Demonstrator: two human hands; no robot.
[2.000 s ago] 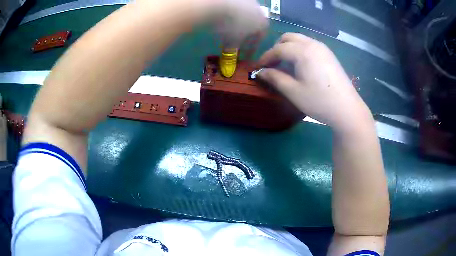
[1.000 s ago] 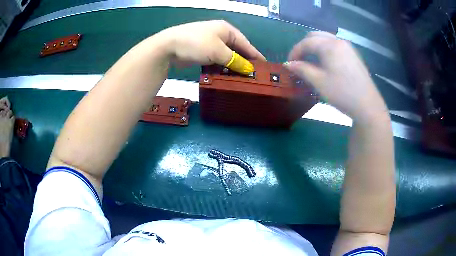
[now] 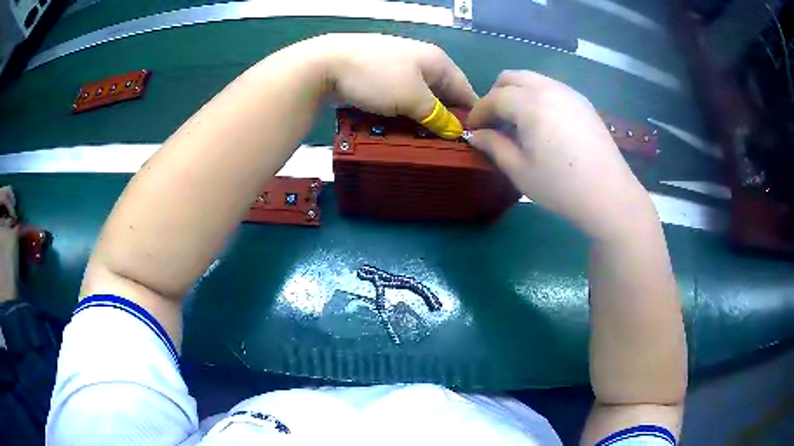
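A thick stack of reddish-brown jigs [image 3: 418, 185] stands in front of me. My left hand [image 3: 396, 80] rests over its top; the thumb in a yellow finger cot [image 3: 442, 120] presses near a position on the top jig. My right hand [image 3: 535, 131] pinches a tiny silvery piece [image 3: 467, 136] at its fingertips, touching or just above the top jig beside the yellow thumb. My right fingers hide the stack's right end. Silver ribbed magnet sticks [image 3: 399, 283] lie in a branched shape on the green belt nearer to me.
A single jig [image 3: 292, 200] lies left of the stack, partly behind my left forearm. Another jig [image 3: 111, 91] lies far left, and one [image 3: 634, 138] lies right behind my right hand. Another person's hand [image 3: 7, 218] is at the left edge beside a reddish-brown piece.
My left thumb has moved right along the top jig. My right hand has come back left to meet it. The stack sits slightly further left in view.
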